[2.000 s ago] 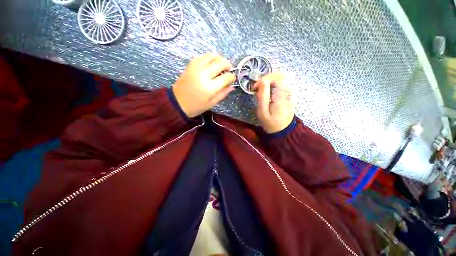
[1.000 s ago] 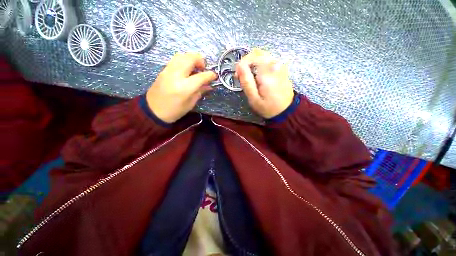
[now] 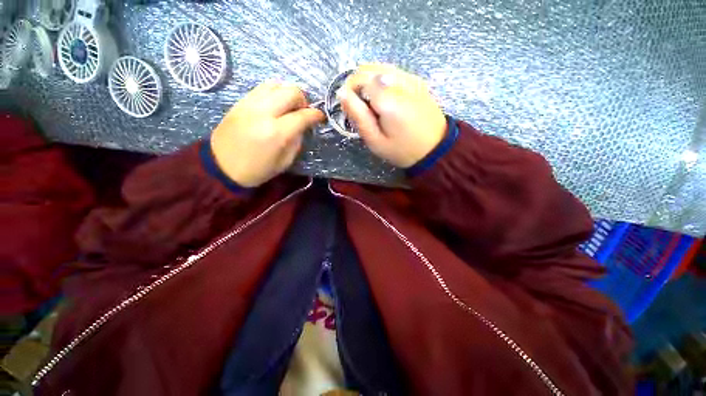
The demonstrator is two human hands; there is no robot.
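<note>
A pale grey fan head (image 3: 334,114) with curved blades is held over the silvery bench, just in front of me. My left hand (image 3: 267,133) pinches its neck at the left side. My right hand (image 3: 396,114) lies over the right part of the ring, with fingers bent on it, and hides much of the blades. Whether my right hand also holds a small tool or part cannot be told.
Two loose front grilles (image 3: 195,56) lie on the bench (image 3: 511,85) at the upper left. Beyond them are several fan heads (image 3: 79,51), one with a dark centre. A blue printed item (image 3: 639,267) is below the bench edge at right.
The view has shifted, so more fan heads show at the left. My right hand has moved further over the ring and covers more of the blades. My left hand still pinches the neck.
</note>
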